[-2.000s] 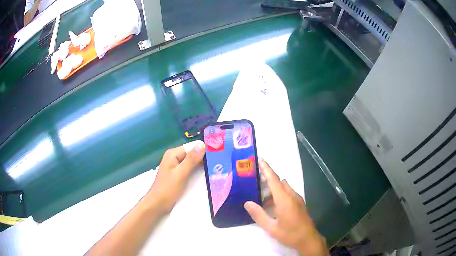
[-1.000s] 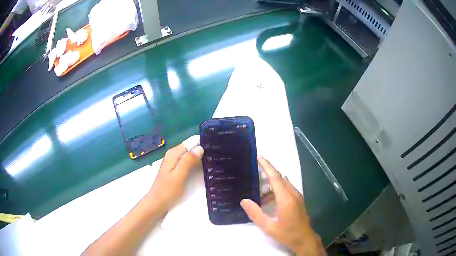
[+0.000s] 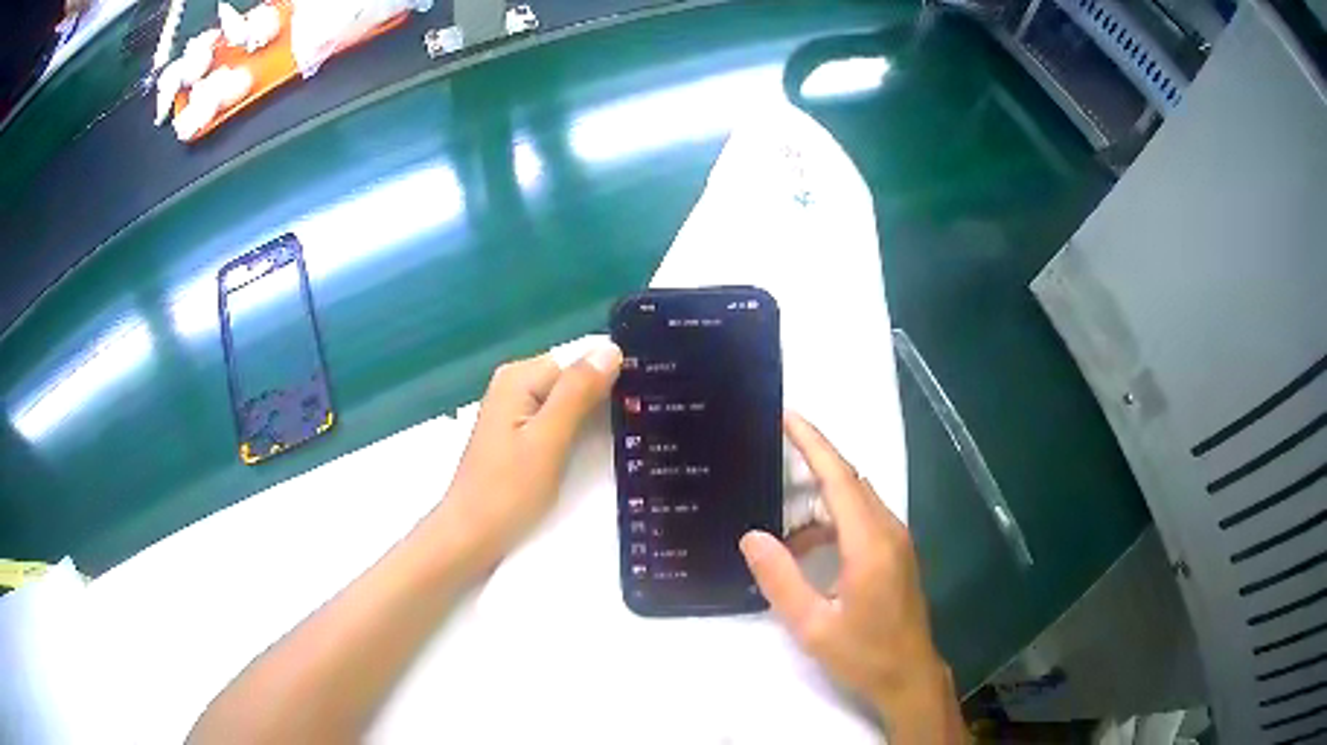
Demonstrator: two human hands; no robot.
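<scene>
A smartphone (image 3: 699,451) with a lit dark list on its screen is held upright above the white sheet. My left hand (image 3: 531,429) grips its upper left edge, thumb at the side, with white finger cots on the fingertips. My right hand (image 3: 859,582) is at its lower right side, with the thumb over the lower right edge of the screen and the fingers along and behind the side. A black phone frame (image 3: 277,349) with a see-through centre and orange-gold corners at its near end lies on the green belt to the left.
The green conveyor belt (image 3: 480,291) reflects long lights. The white sheet (image 3: 786,233) covers the near edge. A clear plastic strip (image 3: 963,444) lies at the right beside a grey machine (image 3: 1164,364). An orange tray (image 3: 240,88) with white crumpled items is at the far left. A yellow strip (image 3: 21,574) shows at the left edge.
The phone screen has gone from coloured icons to a dark list. The black frame on the belt has moved left, away from the phone. The view has shifted slightly; both hands keep hold of the phone.
</scene>
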